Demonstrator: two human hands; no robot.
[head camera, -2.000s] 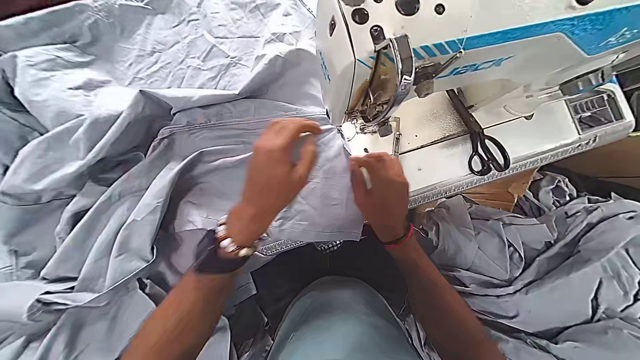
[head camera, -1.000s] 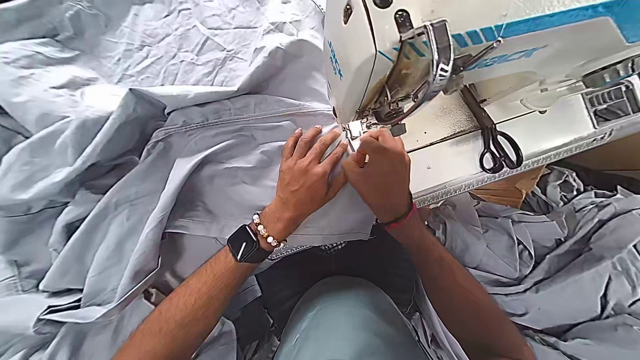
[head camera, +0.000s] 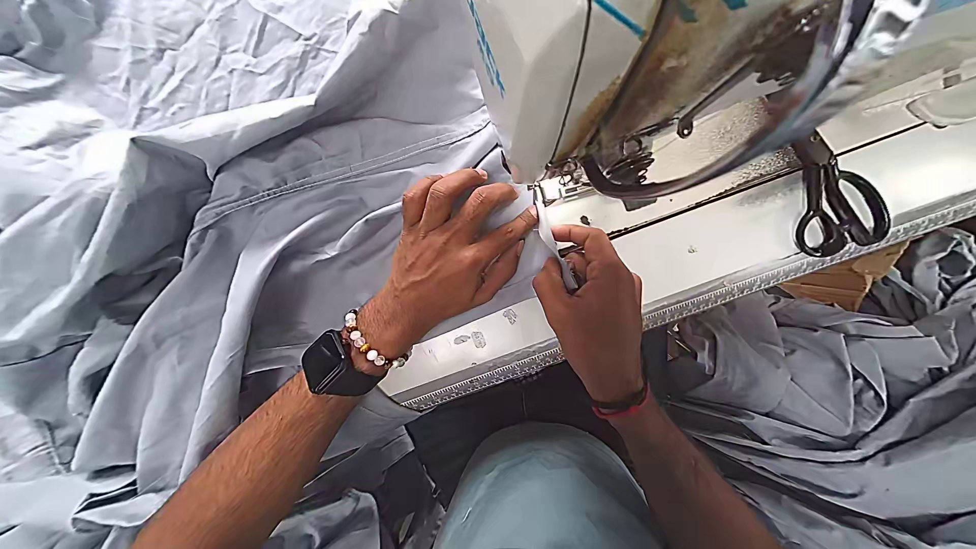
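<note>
Light grey fabric (head camera: 328, 221) with a stitched seam lies under the head of a white Jack sewing machine (head camera: 534, 84). My left hand (head camera: 457, 252) rests flat on this fabric, fingers spread, its index fingertip beside the presser foot (head camera: 550, 189). Just right of it, my right hand (head camera: 598, 305) pinches a narrow folded strip of the fabric (head camera: 550, 240) between thumb and fingers, a little below the foot. The needle is too small to make out.
Black-handled scissors (head camera: 842, 206) lie on the machine bed (head camera: 701, 252) at the right. More grey fabric (head camera: 823, 374) is heaped below the table edge, near a piece of brown cardboard (head camera: 846, 282). A metal guard overhangs the bed.
Since one second ago, the fabric's front edge has shifted, baring the ruler-marked table edge below my left hand. My right hand has moved back from the presser foot. The view is closer.
</note>
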